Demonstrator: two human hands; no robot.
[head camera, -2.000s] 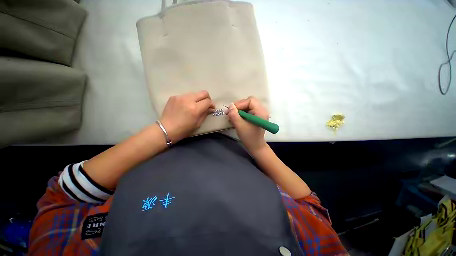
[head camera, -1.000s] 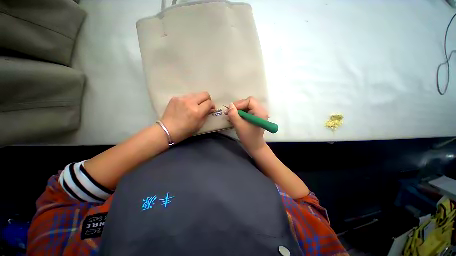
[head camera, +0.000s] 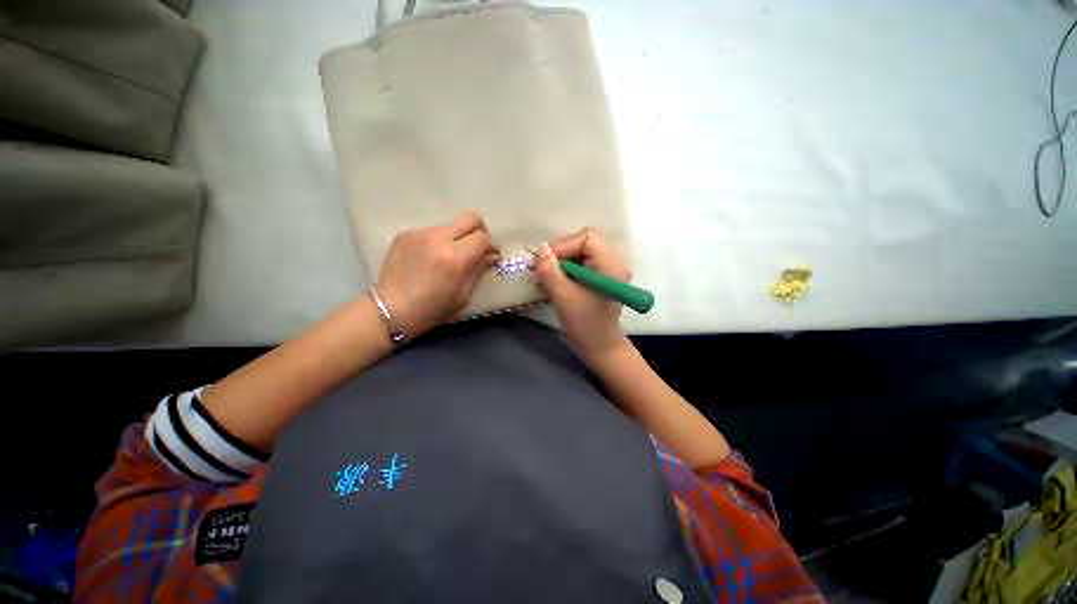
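A beige tote bag (head camera: 472, 130) lies flat on the white-covered table, its lower edge against the dark grey apron. Small metallic lettering (head camera: 511, 266) shows near its lower edge, between my hands. My right hand (head camera: 585, 283) is shut on a green-handled awl (head camera: 608, 286), its thin tip at the right end of the lettering. My left hand (head camera: 435, 274) rests on the bag just left of the lettering, fingers bent together. Whether its fingertips hold something small is hidden.
Taupe bags (head camera: 100, 242) lie at the left. A crumpled yellow bit (head camera: 791, 284) sits near the table's front edge (head camera: 874, 319), right of the bag. A thin cable (head camera: 1039, 165) lies at the far right. Yellow bundles (head camera: 1033, 549) are in a carton at the lower right.
My left hand has shifted very slightly left, uncovering a little more lettering. My right hand and the awl have hardly moved.
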